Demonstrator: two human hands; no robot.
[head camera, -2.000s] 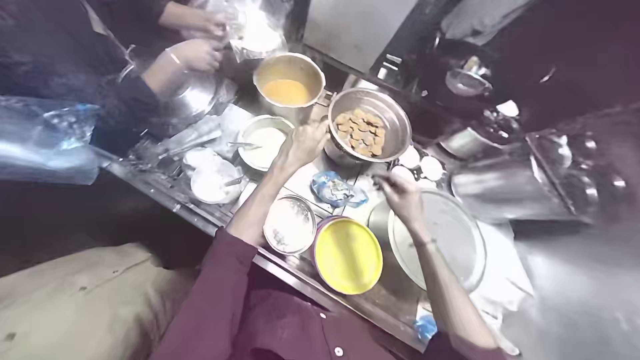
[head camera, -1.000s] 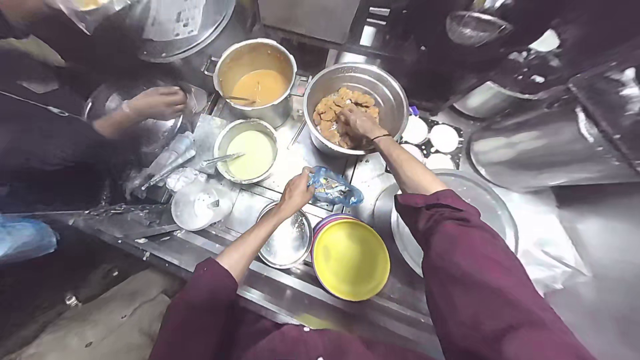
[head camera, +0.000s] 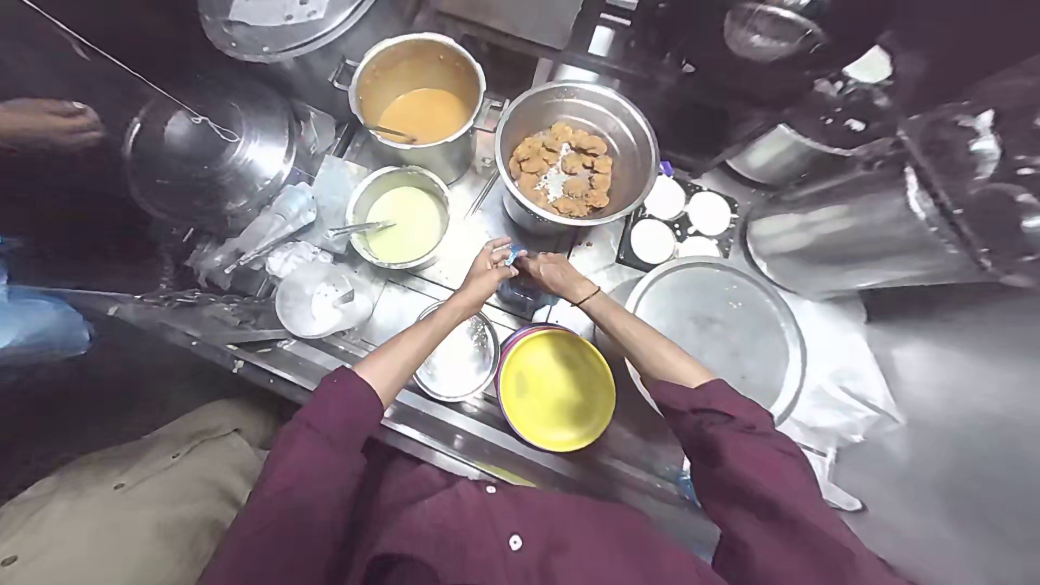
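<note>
My left hand (head camera: 487, 272) and my right hand (head camera: 555, 275) meet over the counter, both gripping the top of a blue plastic bag (head camera: 513, 257); its lower part hangs dark and blurred below them. Just behind the hands stands a deep steel bowl (head camera: 642, 154) of brown fried pieces with a white substance scattered in the middle. A yellow plastic bowl (head camera: 556, 390), stacked on others, is nearest to me. Beside it on the left lies a round steel dish (head camera: 457, 357).
A steel pot of orange liquid (head camera: 422, 114) and a pot of pale green liquid (head camera: 406, 227) hold utensils. White cups (head camera: 654, 241) sit in a dark tray. A large round tray (head camera: 719, 333) lies right. Another person's hand (head camera: 49, 123) is at far left.
My right hand was in the steel bowl one second ago and is now at the blue bag beside my left hand. White substance now shows on the fried pieces.
</note>
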